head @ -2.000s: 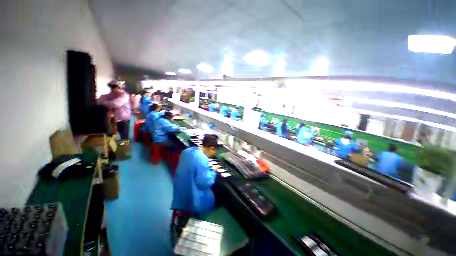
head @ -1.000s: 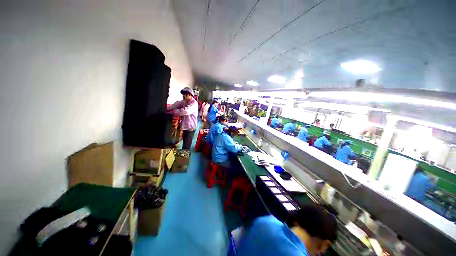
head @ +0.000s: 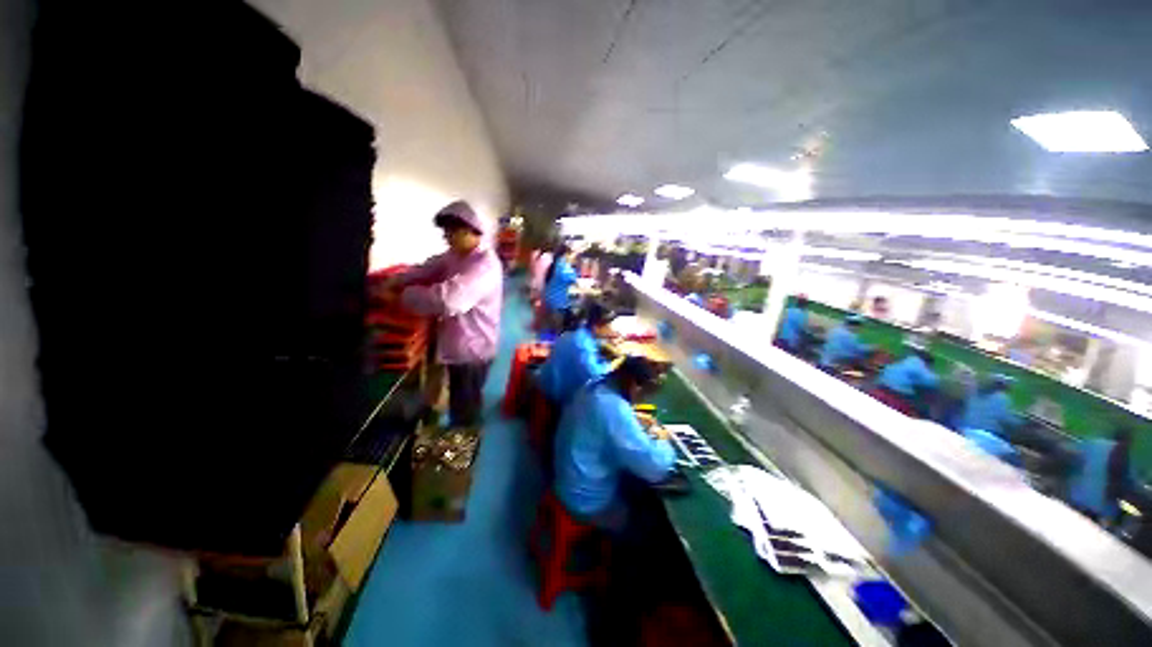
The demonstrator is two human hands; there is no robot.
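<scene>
Neither of my hands is in the picture. Nearest on the left stands a tall black stack or covered mass [head: 202, 278], its details too dark to tell. It rests above a shelf with open cardboard [head: 364, 537]. On the right runs a green-topped bench [head: 758, 609] with white sheets [head: 790, 512], a blue round thing [head: 881, 602] and a white-and-black tray or sheet [head: 691, 445] on it.
A person in a pink coat [head: 470, 310] stands at red trays [head: 397, 331]. People in blue coats [head: 606, 436] sit along the bench, one on a red stool [head: 565, 550]. A carton [head: 445, 474] stands on the blue floor [head: 499, 575]. A grey-white ledge [head: 809, 402] runs right.
The view has moved forward along the aisle. The black mass, the person in pink and the seated workers look larger and nearer. The nearest blue-coated worker and the left green table have left the view.
</scene>
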